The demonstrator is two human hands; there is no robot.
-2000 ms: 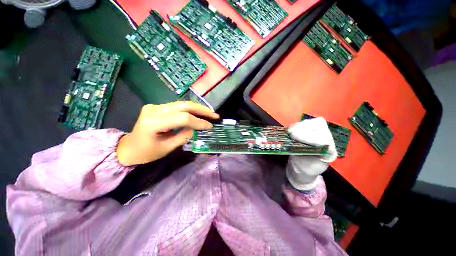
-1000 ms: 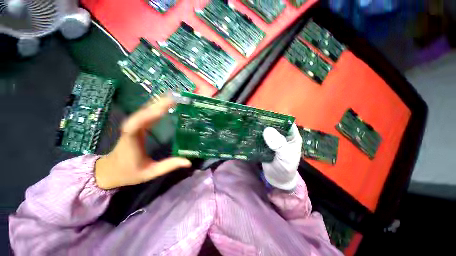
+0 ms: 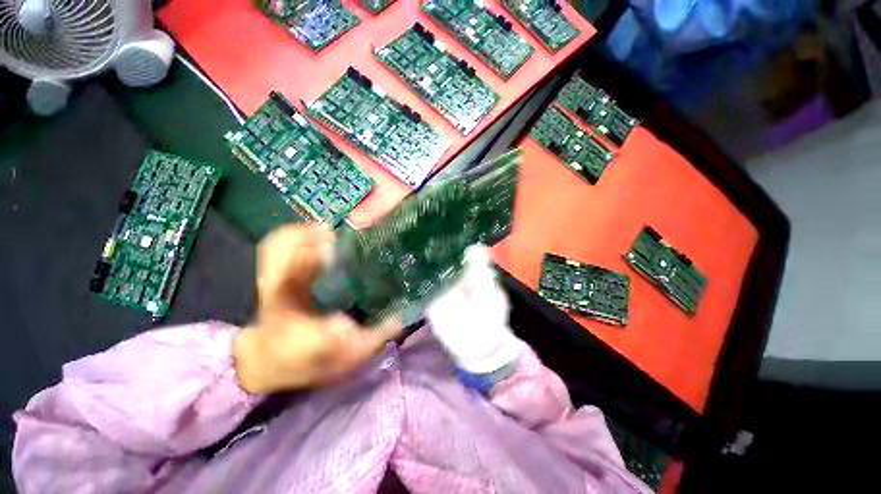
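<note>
A green circuit board is held in front of my chest, tilted with its right end up, and blurred by motion. My bare left hand is closed around its left end, also blurred. My right hand, in a white glove with a blue band at the wrist, is at the board's lower right edge. Its fingertips touch or nearly touch the board; I cannot tell whether they grip it.
A red sheet with several boards lies ahead. A red-lined black tray with several boards is at right. One board lies on the black mat at left. A white fan stands at top left. A person in blue is at top right.
The held board has turned from edge-on, to flat facing me, to steeply tilted with its right end up. My gloved hand has moved left and down; my left hand has closed on the board's left end.
</note>
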